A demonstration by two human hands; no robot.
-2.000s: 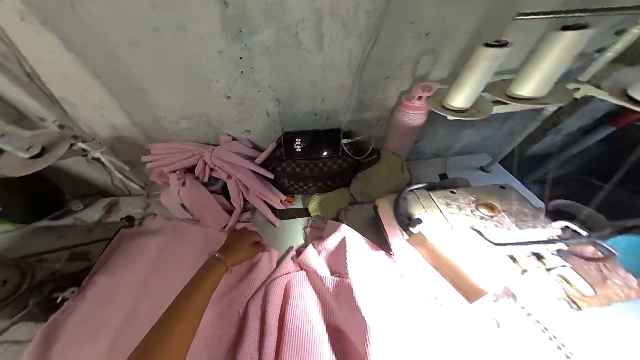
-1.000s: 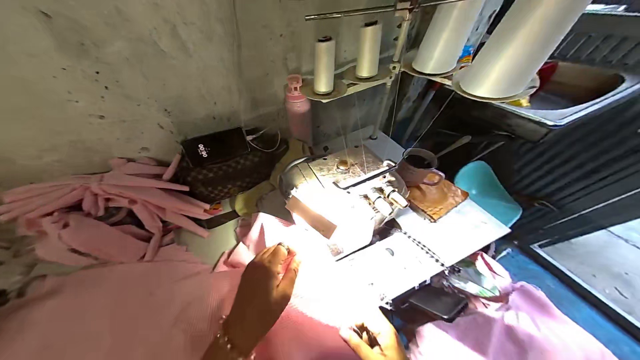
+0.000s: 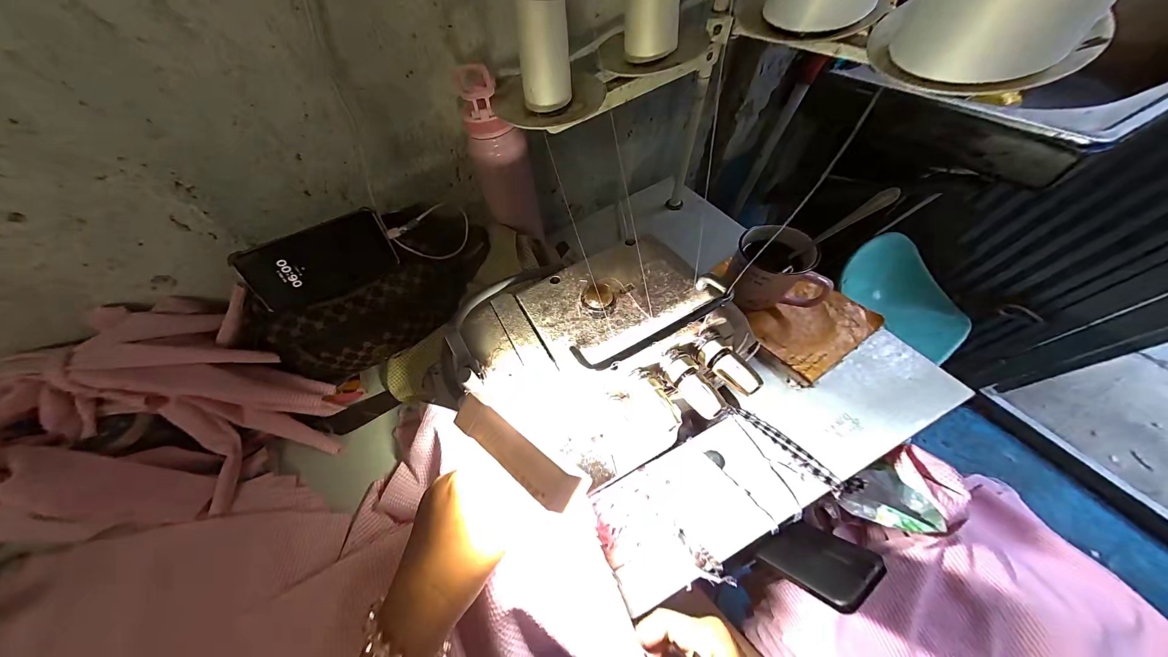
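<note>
Pink ribbed fabric (image 3: 228, 584) spreads over the lower left and runs up to an overlock sewing machine (image 3: 566, 365), whose front is washed out by glare. My left hand (image 3: 470, 525) lies on this fabric beside the machine; its fingers vanish in the bright light and behind the machine's pale cover. At the bottom, my right hand (image 3: 689, 631) is partly visible under the front edge of the white machine table (image 3: 849, 401). What its fingers do is hidden. Threads run down to the machine from cone spools (image 3: 546, 55).
Pink fabric strips (image 3: 182, 365) lie at left by a checkered bag (image 3: 365, 319) with a phone (image 3: 319, 260) on it. A pink bottle (image 3: 505, 169), a mug (image 3: 776, 269) and a teal scoop (image 3: 903, 297) stand behind. A black phone (image 3: 821, 561) juts out near the front edge.
The view has swung right and come closer to the machine. My left hand has moved up beside the machine's cover, and my right hand is now partly hidden below the table edge.
</note>
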